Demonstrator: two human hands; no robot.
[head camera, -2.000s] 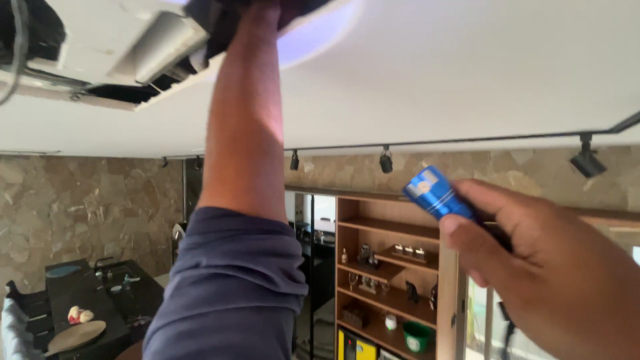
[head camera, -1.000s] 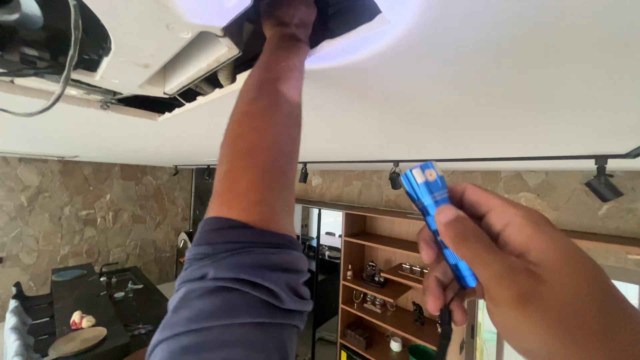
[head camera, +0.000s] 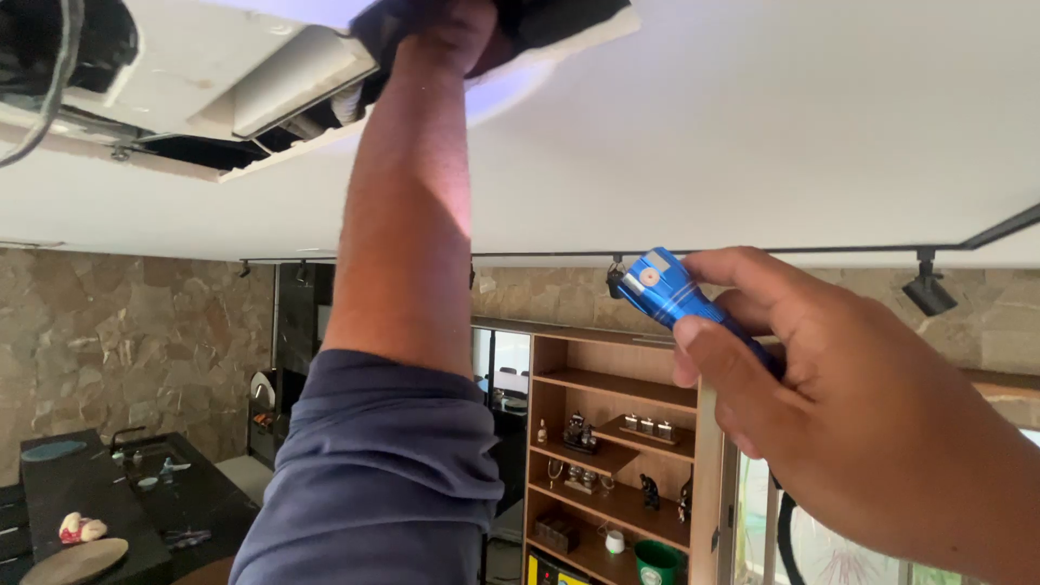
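My right hand (head camera: 780, 382) is closed around a blue metal flashlight (head camera: 686, 305), its head tilted up and to the left; a black wrist strap hangs below. Violet-white light falls on the ceiling and on my left forearm. My left arm, in a dark blue sleeve, reaches up to the dark edge of an opening in the white ceiling. Only part of my left hand (head camera: 459, 32) shows there, and its fingers are hidden in shadow. Beside it, inside the opening, are a white panel (head camera: 301, 77) and a ribbed hose (head camera: 348, 101).
A grey cable (head camera: 57, 89) hangs at the upper left. Black track spotlights (head camera: 929, 294) run along the ceiling. Below stand a wooden shelf unit (head camera: 613, 390) with ornaments and a black counter (head camera: 106, 487) with a sink; a stone-clad wall (head camera: 138, 341) lies behind.
The flashlight in my right hand was more upright a second ago and now leans further left. My left arm stays raised at the ceiling opening.
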